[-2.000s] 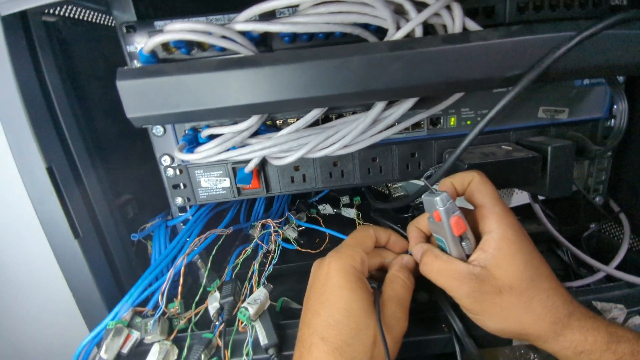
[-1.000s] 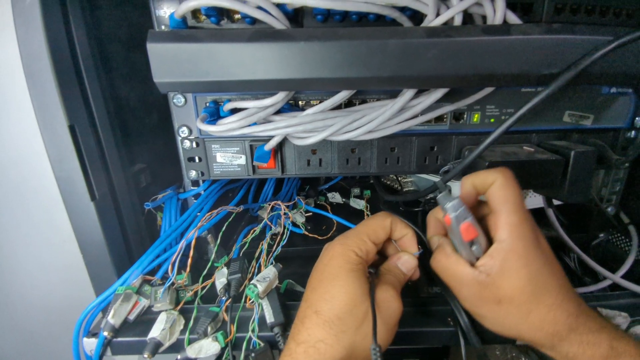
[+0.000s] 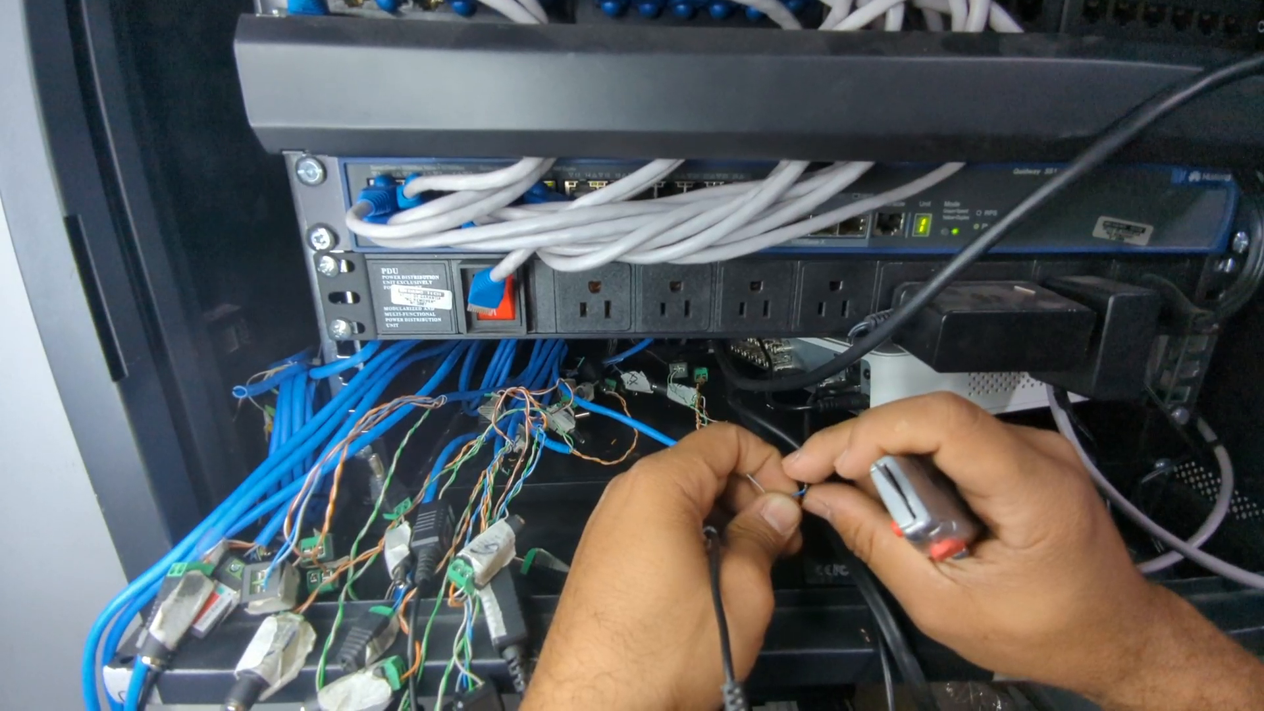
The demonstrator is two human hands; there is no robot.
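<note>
My left hand (image 3: 691, 543) pinches the end of a thin wire (image 3: 755, 484) between thumb and index finger. A thin black cable (image 3: 723, 602) hangs down from that hand. Close against it on the right, the thumb and index fingertip of my right hand (image 3: 968, 523) meet at a small bluish wire end (image 3: 802, 491). A grey tool with red-orange parts (image 3: 923, 506) rests in the right palm, its kind not clear. To the left, twisted wire pairs (image 3: 494, 434) from blue network cables (image 3: 267, 454) run to green screw-terminal connectors (image 3: 462, 573) with taped bodies.
Above my hands runs a power distribution unit (image 3: 415, 296), with black power adapters (image 3: 997, 326) plugged in at the right. Over it are a network switch (image 3: 1136, 212) with grey patch cables (image 3: 632, 237) and a black cable-management panel (image 3: 691, 89). A thick black cable (image 3: 1086, 168) crosses the right side.
My right fingertips have come down and left to meet the left fingertips. The tool has tilted back into the right palm. The view has shifted somewhat.
</note>
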